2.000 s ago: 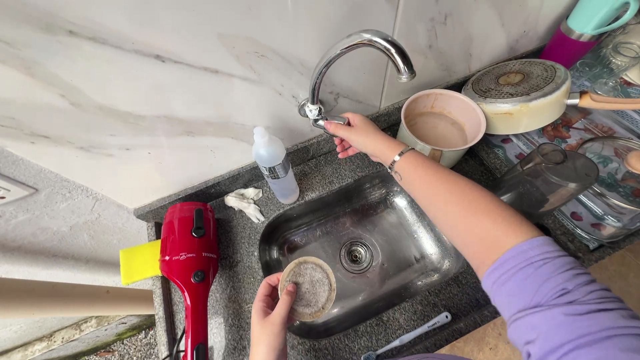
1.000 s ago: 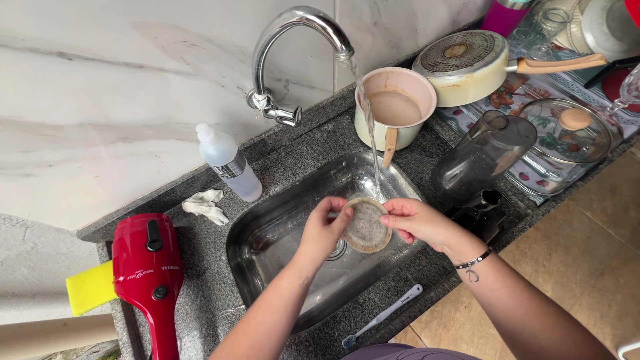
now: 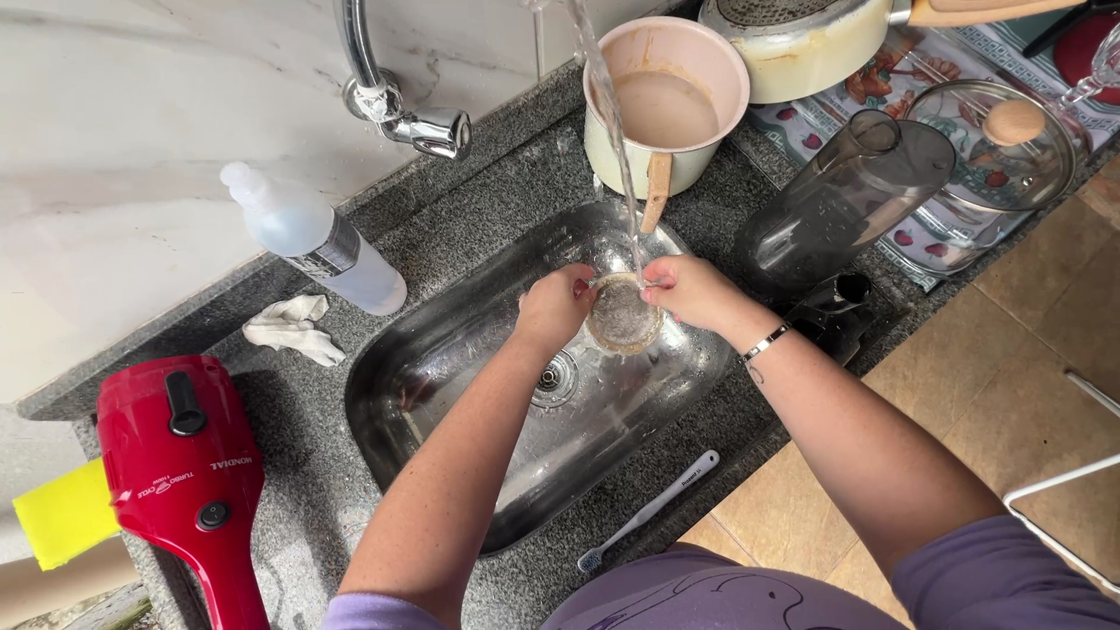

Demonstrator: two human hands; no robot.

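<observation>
Over the steel sink (image 3: 455,420), a round disc-shaped filter (image 3: 625,313) with a pale rim is held between both hands. My left hand (image 3: 556,308) pinches its left edge, and my right hand (image 3: 689,293) pinches its right edge. Water (image 3: 612,114) from above falls onto it; the spout's mouth lies outside the view. The tap handle (image 3: 433,131) is on the wall. Below and left of the disc shows the drain (image 3: 553,378). A toothbrush (image 3: 647,512) lies on the granite counter along the sink's near edge.
A plastic bottle (image 3: 319,245), white cloth (image 3: 294,329), red Mondial appliance (image 3: 179,464) and yellow sponge cloth (image 3: 66,514) are left. Behind and right are a pot of cloudy liquid (image 3: 669,105), an upturned pan (image 3: 792,52), a dark transparent pitcher (image 3: 840,201) and a glass lid (image 3: 1046,166).
My right hand has left the tap handle and now grips the disc beside my left hand. Water now runs from the spout. The view has moved closer to the sink.
</observation>
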